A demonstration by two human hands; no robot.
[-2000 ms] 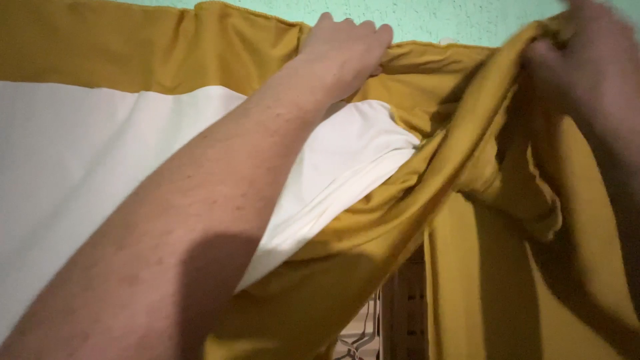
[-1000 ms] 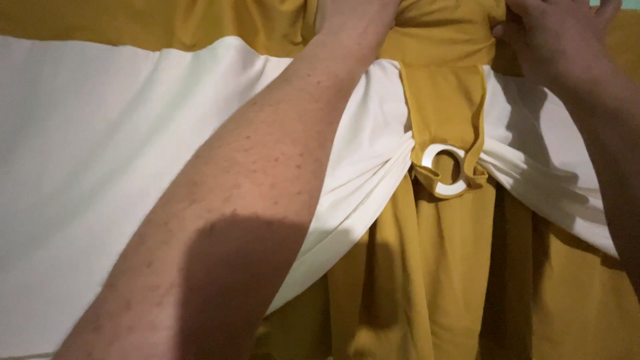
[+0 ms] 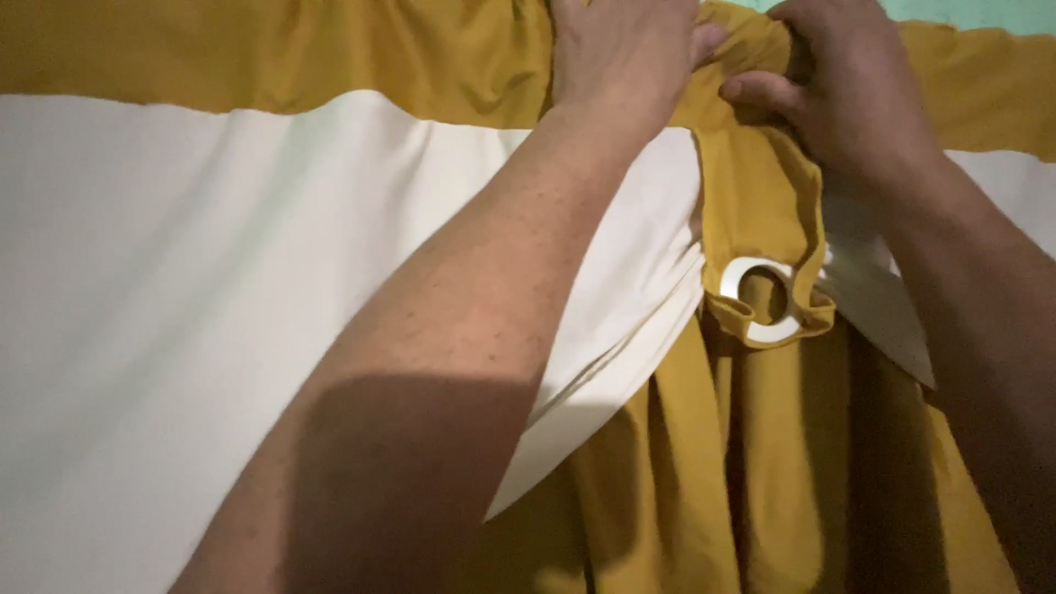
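A mustard-yellow and white curtain (image 3: 462, 74) spans the head view, its gathered yellow top band running along the upper edge. My left hand (image 3: 631, 62) is at the band, top centre, its fingertips partly hidden in the cloth. Just to its right, my right hand (image 3: 841, 82) pinches the band's upper edge between thumb and fingers. Below the hands hangs a yellow fabric tab (image 3: 755, 198) with a white ring (image 3: 773, 330) at its lower end. White swag cloth (image 3: 635, 214) gathers towards the tab from the left, and more white cloth shows behind my right forearm.
Pale green wall (image 3: 973, 13) shows above the band at the top right. Long yellow folds (image 3: 775, 462) hang below the tab and ring. My forearms cover parts of the curtain and cast shadows on it.
Two seconds ago the yellow cloth at right was lifted and twisted, with an opening below it; now it hangs down, the tab and ring facing me. My hands have come close together at the band.
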